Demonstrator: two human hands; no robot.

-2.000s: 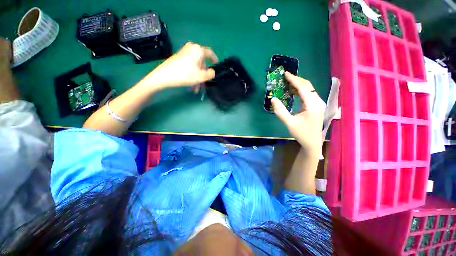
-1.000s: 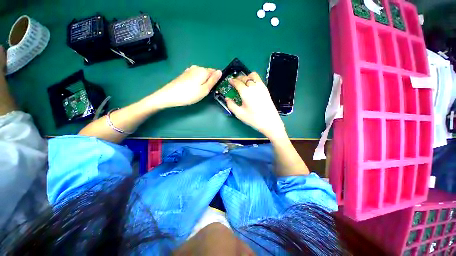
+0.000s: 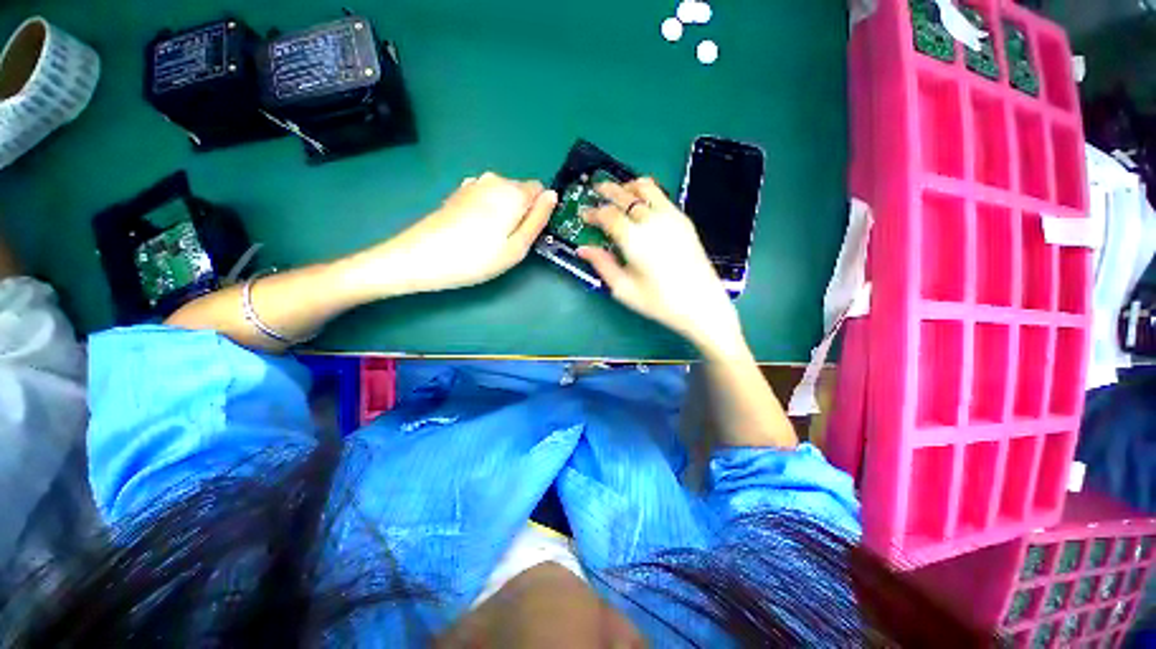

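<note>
A black housing [image 3: 586, 161] lies on the green mat in front of me, turned at an angle. A green circuit board [image 3: 573, 216] sits in its opening, partly covered by my right hand. My left hand [image 3: 494, 226] holds the housing's left edge, fingers curled and thumb towards it. My right hand [image 3: 649, 254] has its fingertips on the board and the housing's right part. Whether the board is fully seated cannot be told. A smartphone [image 3: 721, 209] with a dark screen lies flat just right of my right hand.
A housing with a board [image 3: 171, 260] lies at left by my forearm. Two black units [image 3: 203, 76] with printed tops and a label roll [image 3: 48, 89] are at upper left. White discs [image 3: 707, 52] lie at the top. A pink divided tray [image 3: 939, 368] stands at right. A person's grey sleeve [image 3: 51, 418] is at far left.
My right hand has carried the green board from over the phone leftwards to the black housing. The phone's screen is uncovered. My left hand has closed on the housing's edge.
</note>
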